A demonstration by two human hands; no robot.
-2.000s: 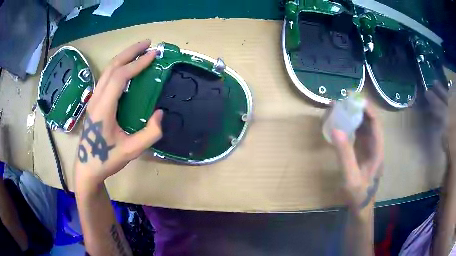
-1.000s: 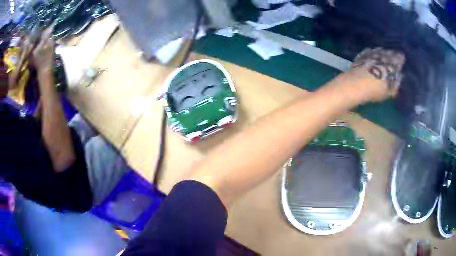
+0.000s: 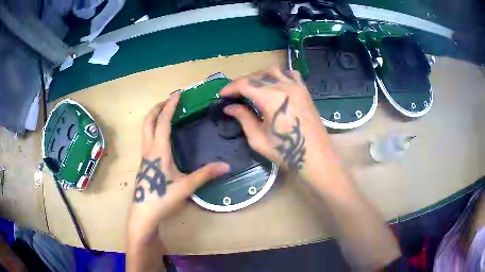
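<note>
A green car body shell [image 3: 234,186] with a pale rim and black interior lies in front of me, its rounded end with two studs toward me. My left hand [image 3: 173,170] grips its left side, thumb over the inside. My right hand [image 3: 266,111] pinches a small black insert [image 3: 218,110] at the shell's upper right inside; the fingers partly hide it. The translucent white glue bottle [image 3: 391,147] lies on the board to the right, blurred, nozzle pointing right.
Two more green shells [image 3: 340,114] [image 3: 412,103] stand at the upper right, a black heap [image 3: 306,9] behind them. Another shell [image 3: 72,146] lies at the left beside a black cable [image 3: 72,215]. White scraps [image 3: 103,52] lie at the upper left. A person's sleeve [image 3: 460,239] shows at lower right.
The view has swung back from the left. The arm that reached to the black heap is back, and both hands are at the shell. The glue bottle, held earlier, now lies on the board.
</note>
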